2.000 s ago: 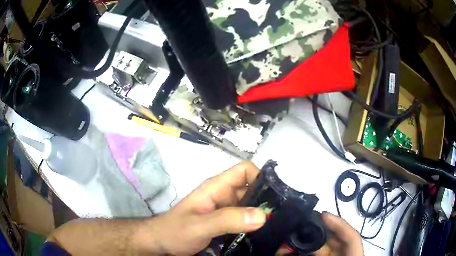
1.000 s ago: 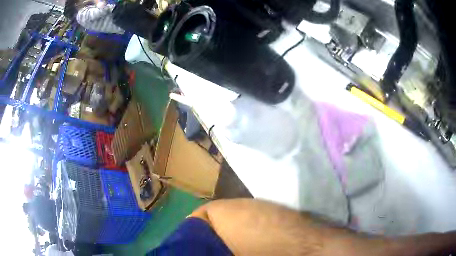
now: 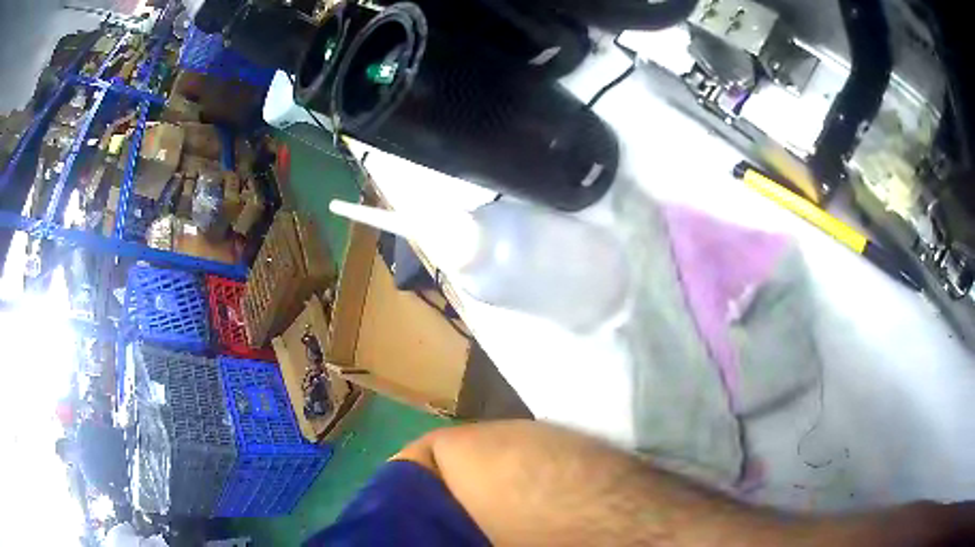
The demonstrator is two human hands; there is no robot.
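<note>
Neither of my hands is in view. My bare left forearm runs along the bottom and is cut off at the lower right, before the hand. Black cylindrical speaker bodies [image 3: 492,120] lie on the white bench at the top, open ends to the left, with a green board inside. A translucent squeeze bottle [image 3: 551,265] lies beside them, its white nozzle pointing left. A grey cloth [image 3: 679,374] with a pink-purple patch lies right of the bottle. A yellow and black stick [image 3: 807,212] lies at the upper right.
Silver metal blocks [image 3: 736,24] and a thick black tube [image 3: 859,96] are at the upper right. Left of the bench edge are an open cardboard box [image 3: 404,342], blue crates [image 3: 265,411], a red crate [image 3: 229,310] and blue shelving with cartons on green floor.
The view has swung left from the work, so both hands and the black speaker housing they held have left the picture. The shelving, crates and floor have come in.
</note>
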